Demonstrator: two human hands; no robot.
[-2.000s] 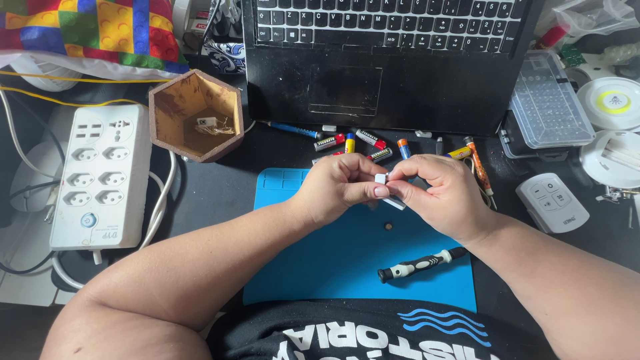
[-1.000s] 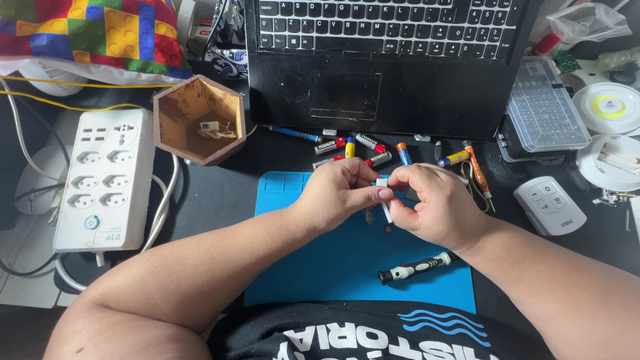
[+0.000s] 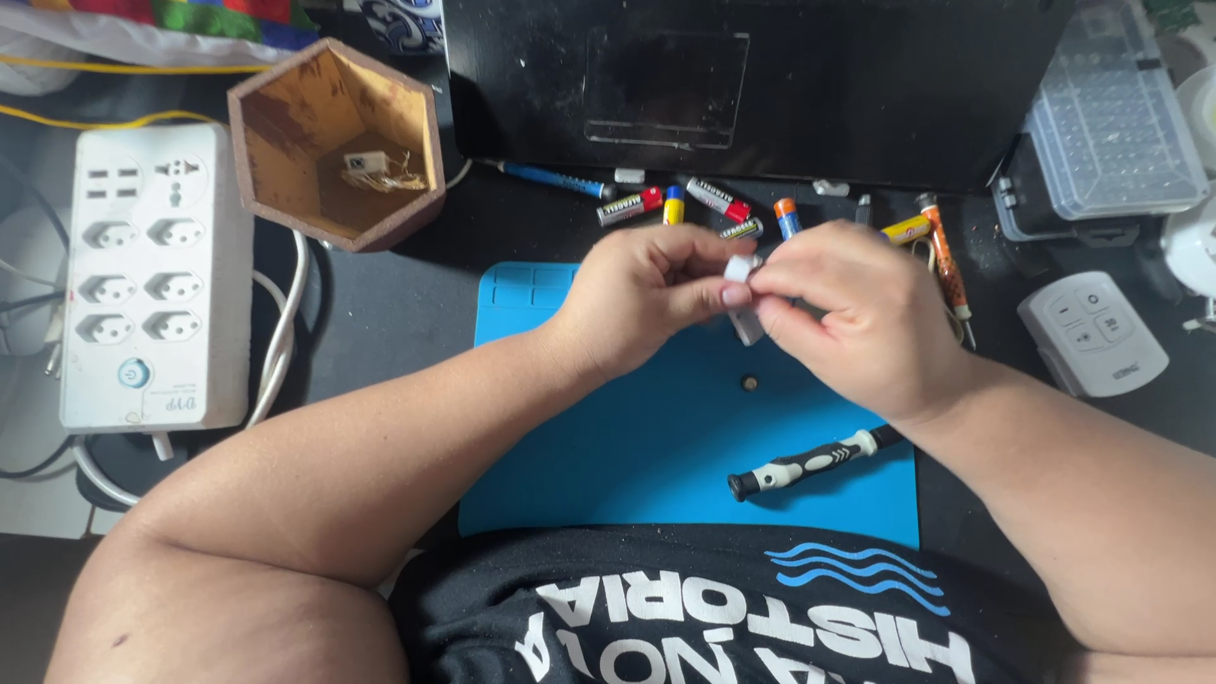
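A small white plastic piece [image 3: 744,321] is held between my two hands, above the blue work mat [image 3: 608,427]. My left hand [image 3: 646,290] pinches its upper end with thumb and index finger. From the right, the thumb and fingertips of my right hand [image 3: 845,304] close on the same piece. What the piece is cannot be told, as fingers cover part of it. Below the hands, a small round metal part [image 3: 750,382] lies on the mat. A black and white screwdriver handle [image 3: 807,464] rests across the mat's lower right, its far end by my right forearm.
Several batteries [image 3: 719,199] and a blue pen [image 3: 556,180] lie before the black laptop [image 3: 817,95]. At left stand a hexagonal wooden box [image 3: 432,180] and a white power strip [image 3: 202,285]. At right are a white remote [image 3: 1092,332], a clear plastic case [image 3: 1111,123] and an orange-handled tool [image 3: 940,247].
Both hands stay together above the mat, still on the white piece, whose angle between the fingers has shifted. The view has tipped down slightly.
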